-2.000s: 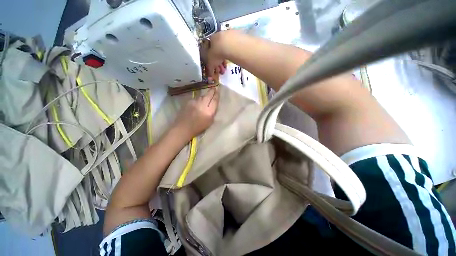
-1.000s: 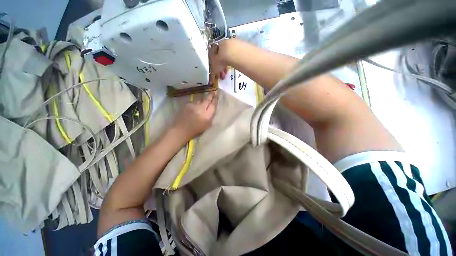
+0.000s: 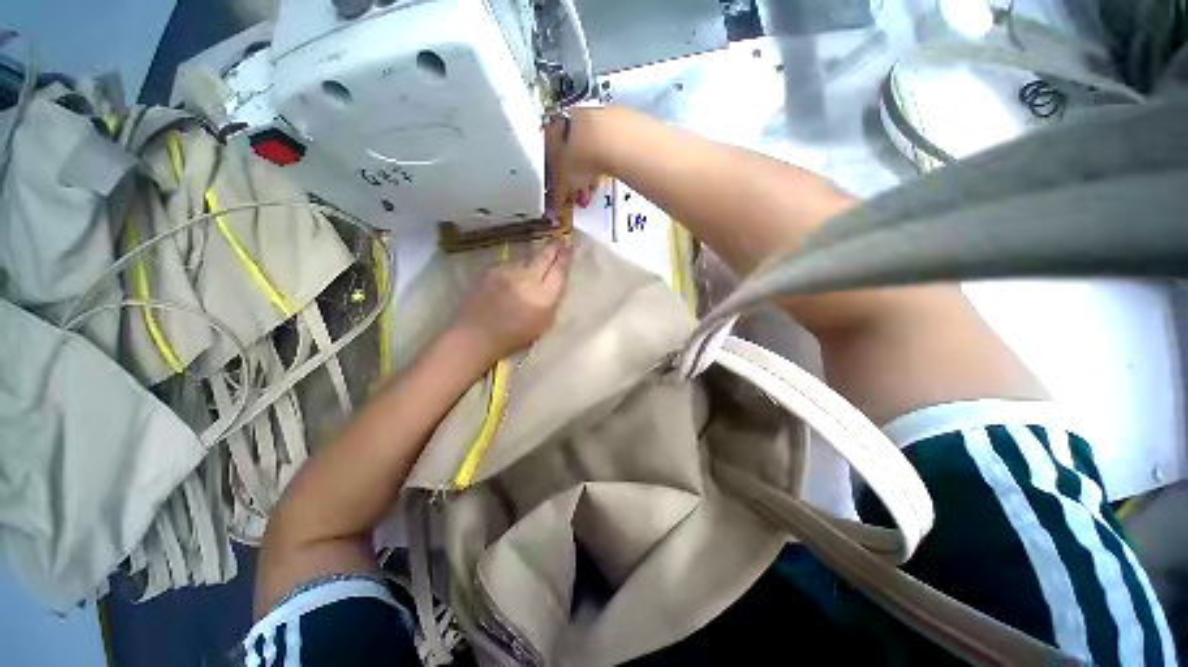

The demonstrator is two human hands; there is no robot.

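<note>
A beige bag body (image 3: 612, 313) lies below the white sewing machine head (image 3: 404, 117) and hangs into my lap, its mouth open. A yellow tape (image 3: 487, 424) runs down its panel. The clamp frame (image 3: 502, 236) sits at the machine head's lower edge. My left hand (image 3: 515, 300) lies on the panel, fingertips at the clamp's right corner; I cannot tell if they grip anything. My right hand (image 3: 573, 167) is beside the machine head, partly hidden by it, with its fingertips near the same corner; what it holds is hidden. A pale bag strap (image 3: 834, 424) loops over the bag.
Stacked bag pieces (image 3: 248, 248) with yellow strips and dangling straps lie at the left. A wide blurred strap (image 3: 964, 215) crosses above my right arm. A template plate (image 3: 638, 224) with handwriting shows right of the clamp. A red button (image 3: 278, 146) is on the machine head's left side.
The wide strap across the right has swung lower, and more of the table's back right shows. Both hands stay near the clamp's corner. The view has shifted slightly.
</note>
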